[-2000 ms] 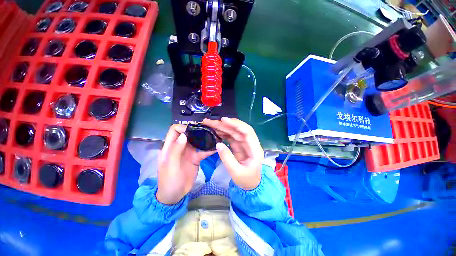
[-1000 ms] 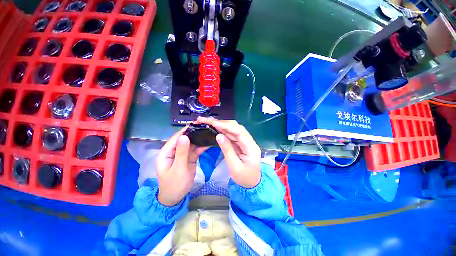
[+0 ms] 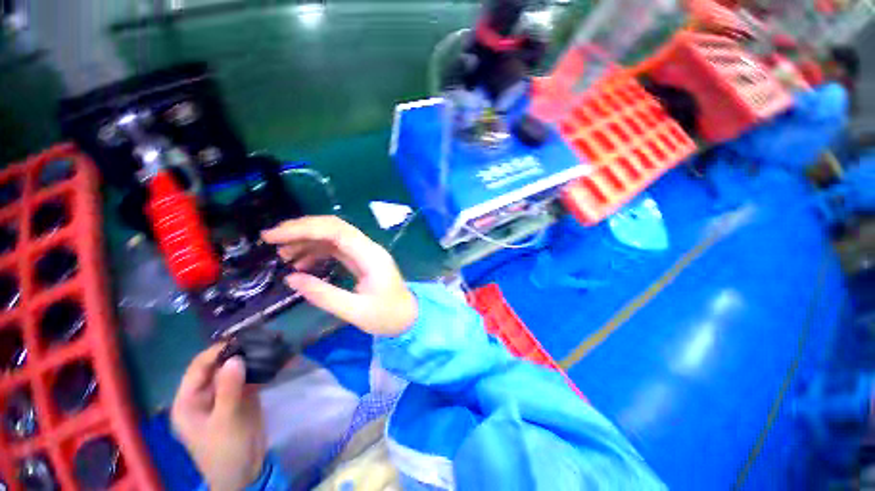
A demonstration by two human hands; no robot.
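Observation:
A dark round watch head (image 3: 259, 353) is held in the fingers of my left hand (image 3: 219, 408), just in front of the press base. My right hand (image 3: 345, 273) is apart from it, over the right side of the press base, with thumb and fingers spread and nothing seen in them. The toggle press (image 3: 158, 120) stands behind my hands, its red ribbed handle (image 3: 182, 230) pointing down beside the round holding fixture (image 3: 248, 278). The view is blurred, so fine detail on the watch head cannot be told.
A red-orange tray (image 3: 101, 326) of dark watch heads is at the left. A blue box (image 3: 480, 173) stands right of the press, with a white scrap (image 3: 390, 213) before it. Another red-orange tray (image 3: 624, 139) lies beyond. A person's blue sleeve (image 3: 782, 129) shows at the far right.
The head view has turned right, so the press and tray sit further left. My right hand has let go of the watch head and moved away; my left hand keeps it.

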